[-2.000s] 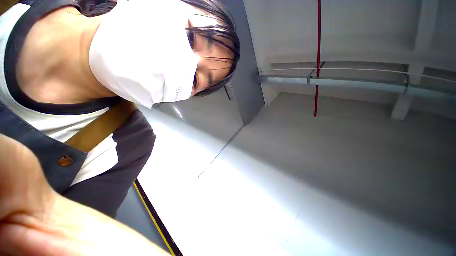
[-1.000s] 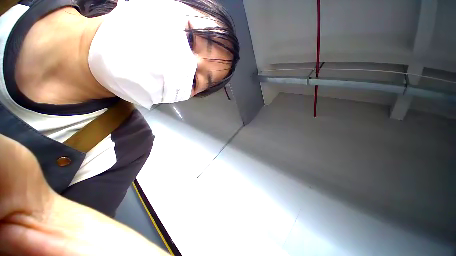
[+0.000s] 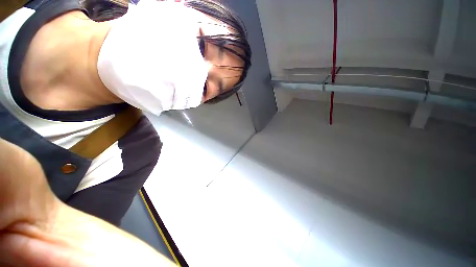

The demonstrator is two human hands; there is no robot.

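Note:
No work piece or tool is in view. A bare wrist and forearm (image 3: 78, 234) fill the lower left corner, very close to the camera and cut off by the edge. The fingers are hidden. I cannot tell whether this is my left hand or my right hand, or what it holds. A person (image 3: 151, 57) in a white mask faces the camera at the upper left, lying sideways in the picture. The person wears a dark apron (image 3: 49, 156) with a brown strap (image 3: 107, 133) over a white top with dark sleeves.
A white wall (image 3: 235, 214) runs along the bottom. A grey ceiling (image 3: 365, 151) fills the right side, with a red pipe (image 3: 334, 41) and a pale pipe or duct (image 3: 376, 89). A dark band with a yellow line (image 3: 159, 224) is at the lower left.
The view has shifted very slightly, so the masked person and the ceiling pipes sit a few pixels further right. The wrist and forearm look nearly unchanged.

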